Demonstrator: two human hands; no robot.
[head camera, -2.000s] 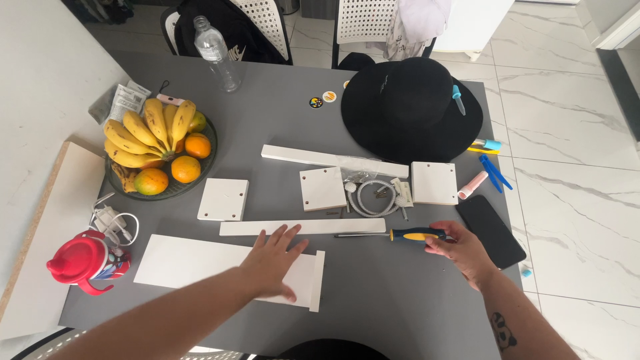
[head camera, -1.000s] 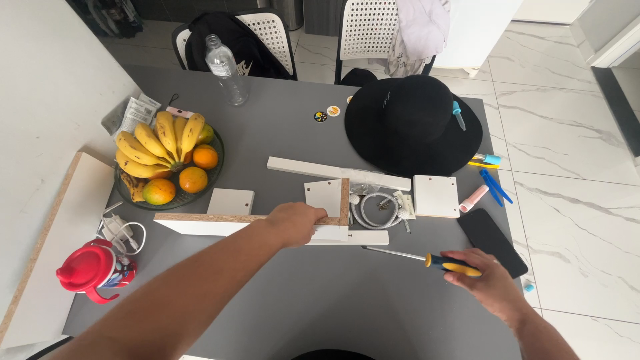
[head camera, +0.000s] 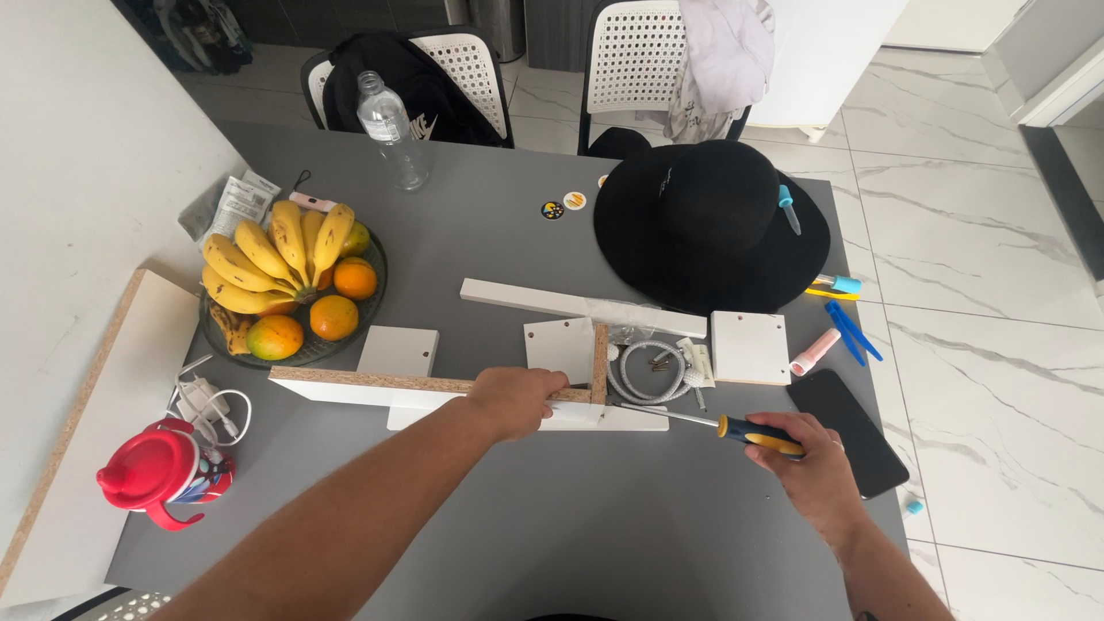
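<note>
My left hand (head camera: 520, 402) grips a white particleboard panel (head camera: 345, 390) standing on its long edge, near the corner where a short board (head camera: 600, 362) meets it. My right hand (head camera: 802, 448) holds a screwdriver (head camera: 759, 434) by its blue and yellow handle, its shaft pointing left with the tip at that corner. Under and behind the panel lie a white strip (head camera: 638, 420) and square white pieces (head camera: 397, 349), (head camera: 561, 349), the last partly hidden. A coiled grey cord (head camera: 617, 371) and screws (head camera: 661, 362) lie behind the corner.
Another white strip (head camera: 535, 299) and a square block (head camera: 749, 347) lie farther back. Around them are a black hat (head camera: 716, 207), a phone (head camera: 849, 431), a fruit plate (head camera: 379, 297), a plastic bottle (head camera: 392, 129) and a red-lidded cup (head camera: 164, 474). A larger panel (head camera: 78, 448) leans at left.
The panel lay flat under my left hand two seconds ago; it now stands on edge in that hand's grip. The screwdriver has come to the panel's corner from slightly lower right.
</note>
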